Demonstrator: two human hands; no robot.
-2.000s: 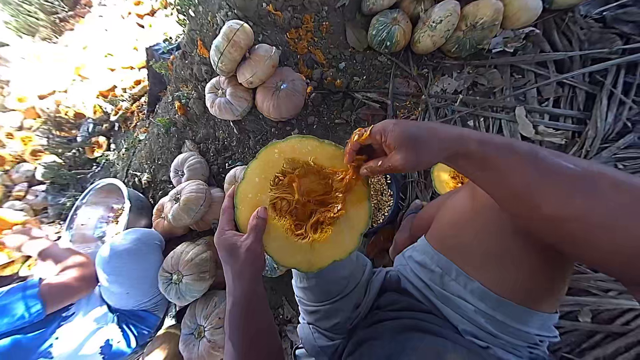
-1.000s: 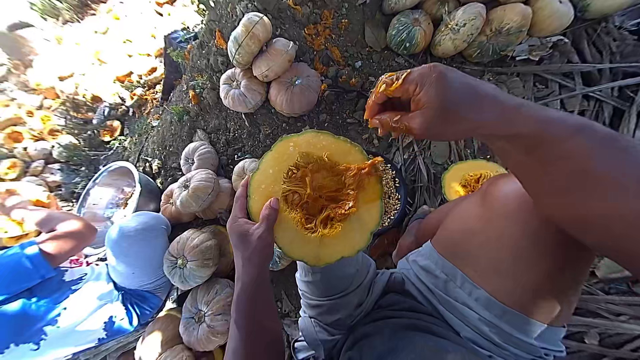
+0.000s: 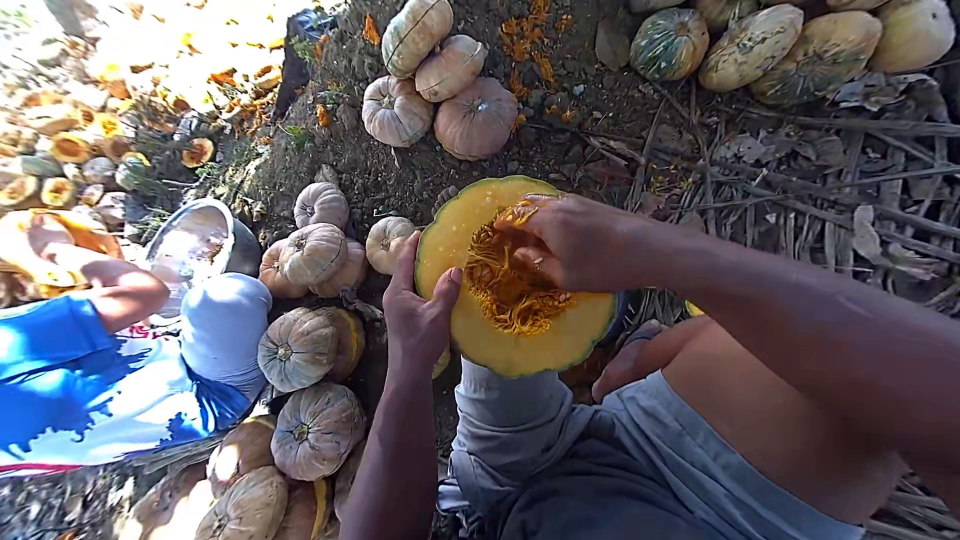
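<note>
A halved pumpkin [image 3: 480, 330], cut face up with yellow flesh, rests over my knee. My left hand [image 3: 420, 307] grips its left rim, thumb on the flesh. Inside the cavity lies a mass of stringy orange pulp with seeds [image 3: 510, 292]. The fingers of my right hand [image 3: 562, 240] are curled into the upper right of that pulp, with orange strands on them; how much they hold is hidden. A dark container [image 3: 621, 319] shows only as an edge behind the pumpkin's right side.
Whole pumpkins [image 3: 315, 431] lie at the left, more [image 3: 476, 116] above, and others [image 3: 814, 56] at the upper right. A co-worker's arm [image 3: 124, 289] is beside a metal basin [image 3: 244, 247]. Dry stalks [image 3: 885, 187] cover the ground at the right.
My right hand was above and to the right of the pumpkin with orange pulp on its fingers; it has come back down into the cavity. My left hand keeps its hold on the rim.
</note>
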